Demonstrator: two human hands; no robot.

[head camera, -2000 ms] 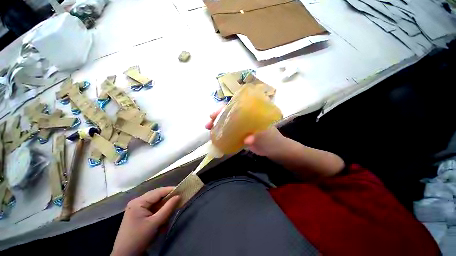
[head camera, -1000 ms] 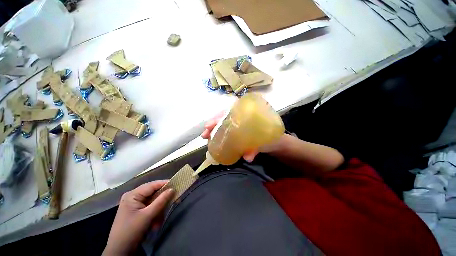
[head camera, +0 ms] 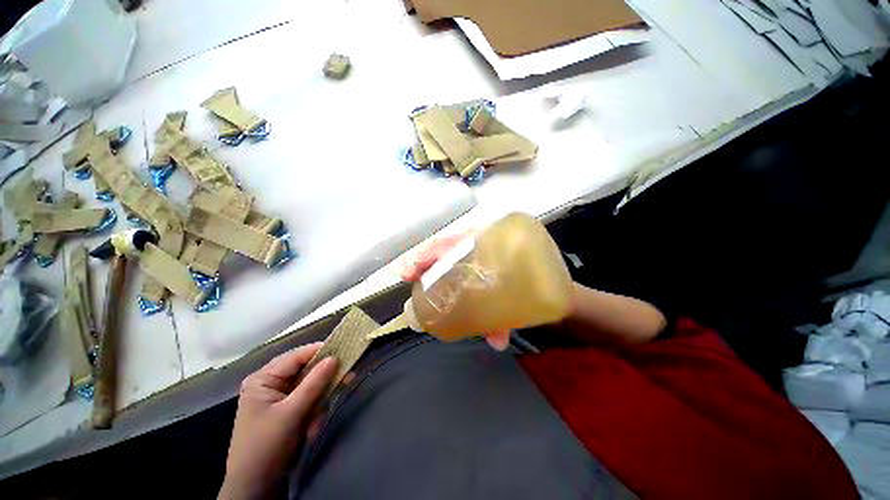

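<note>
My left hand (head camera: 278, 405) holds a tan strap tab (head camera: 349, 342) between thumb and fingers, over the grey apron by the bench edge. My right hand (head camera: 439, 256) is wrapped around an amber glue bottle (head camera: 503, 283), which hides much of the hand. The bottle lies tilted, its pale nozzle (head camera: 392, 324) pointing left with the tip at the tab's right edge. Whether the tip touches is hard to tell. A small pile of tan tabs (head camera: 451, 142) with blue-wrapped ends lies on the bench beyond the bottle. A larger group of tabs (head camera: 229, 234) lies at left.
A hammer (head camera: 112, 332) lies at left beside a shiny clear plastic item (head camera: 21, 317). A small tan block (head camera: 337, 65), a crumpled white scrap (head camera: 564, 107) and a brown panel (head camera: 546, 24) on white sheets lie farther back. White bundles (head camera: 844, 371) are at lower right.
The bottle has tipped flatter and shifted slightly right, showing its side. The held tab has moved up a little, and the nozzle tip has moved up and slightly left. Both hands keep their holds.
</note>
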